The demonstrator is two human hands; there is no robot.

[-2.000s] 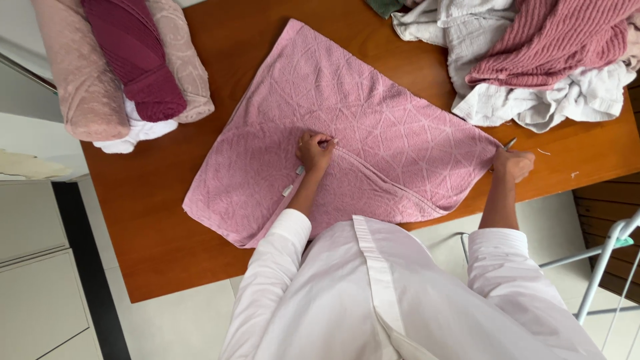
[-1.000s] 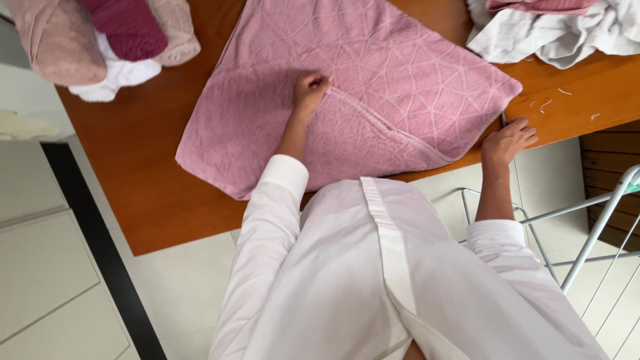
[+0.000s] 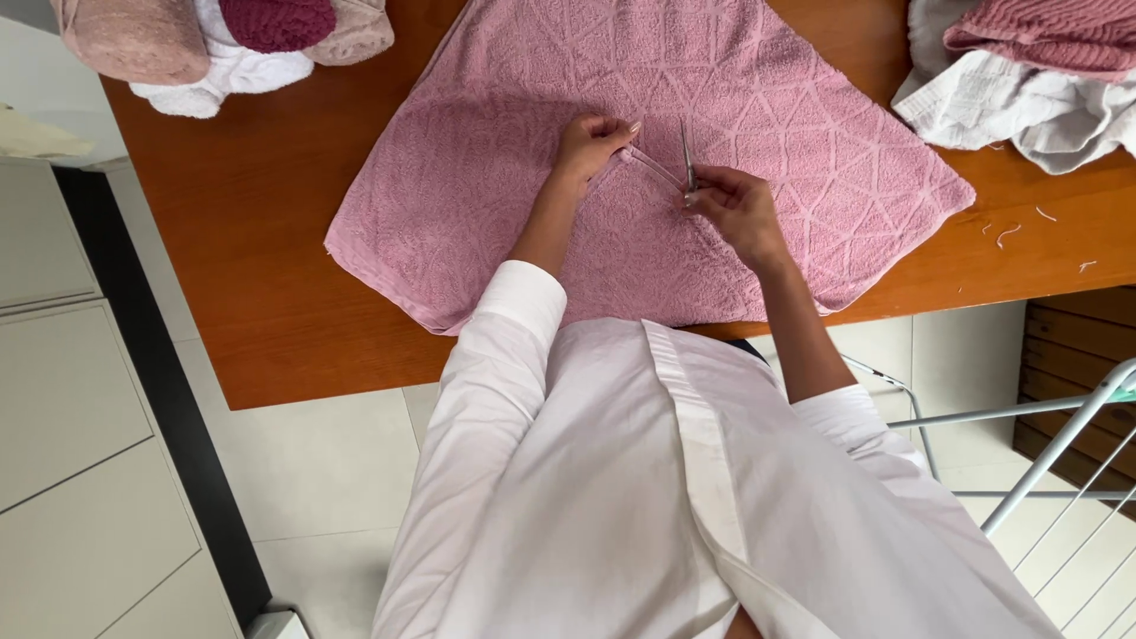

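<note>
A pink patterned terry towel [image 3: 497,195] lies spread and partly folded over on the brown wooden table [image 3: 231,266]. My left hand [image 3: 596,151] pinches the towel's hemmed edge near its middle. Just to the right, my right hand [image 3: 732,209] holds a small pair of metal scissors or snips [image 3: 689,160], its pointed end directed away from me. The fingertips of that hand are beside the same hem. Whether the blades are apart cannot be made out.
Rolled towels in beige, burgundy and white [image 3: 257,71] lie at the back left. Crumpled white cloths [image 3: 985,98] and a pink ribbed cloth [image 3: 1047,35] are at the back right. Loose thread bits [image 3: 1007,235] dot the table's right part. A metal drying rack [image 3: 1056,453] stands at lower right.
My right hand has moved left from the towel's right corner to the hem beside my left hand, with the metal tool in it. My left hand stays at the hem. The view has shifted.
</note>
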